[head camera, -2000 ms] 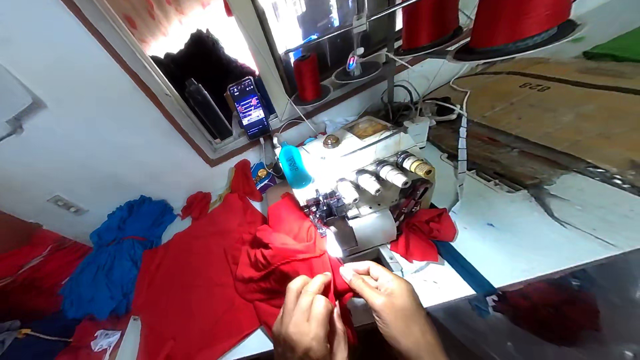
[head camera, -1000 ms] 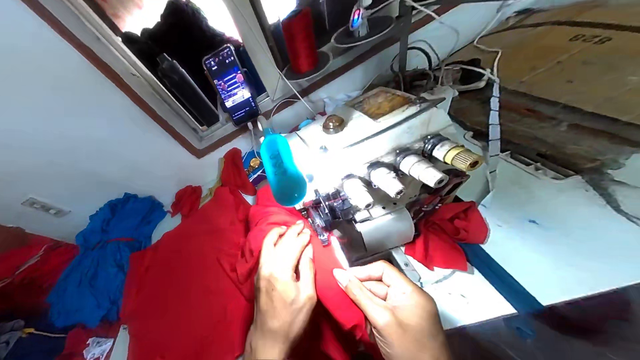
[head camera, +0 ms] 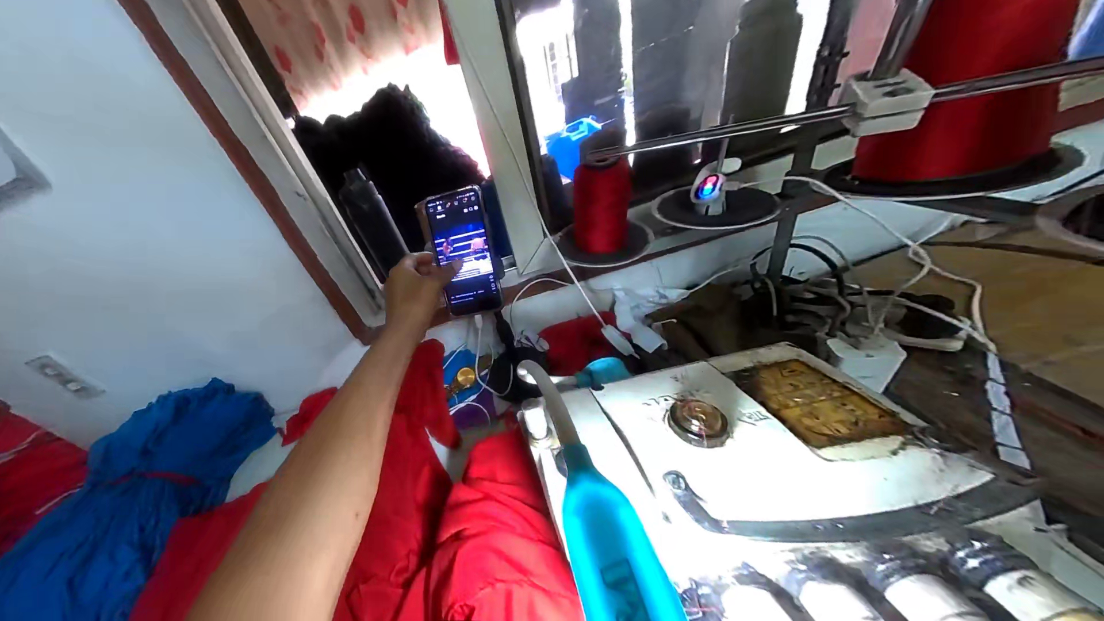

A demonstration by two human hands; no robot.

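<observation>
My left hand (head camera: 423,280) reaches up to a smartphone (head camera: 466,250) that stands upright at the window ledge, its screen lit. A fingertip touches or nearly touches the screen; the hand does not hold the phone. My right hand is out of view. Below lies red fabric (head camera: 500,535), bunched against the left side of a white overlock sewing machine (head camera: 638,414). A blue lamp (head camera: 612,535) on a bent neck shines over the machine's front. The needle area is hidden below the frame.
Red thread cones (head camera: 601,207) stand on a rack behind the machine, under a metal rail (head camera: 733,129). A dark bottle (head camera: 373,216) stands left of the phone. Blue fabric (head camera: 164,466) lies at far left. White cables (head camera: 931,259) tangle at the right.
My left hand has left the red fabric beside the machine's needle area and moved up to the phone. My right hand has gone out of view. The view has shifted up and closer.
</observation>
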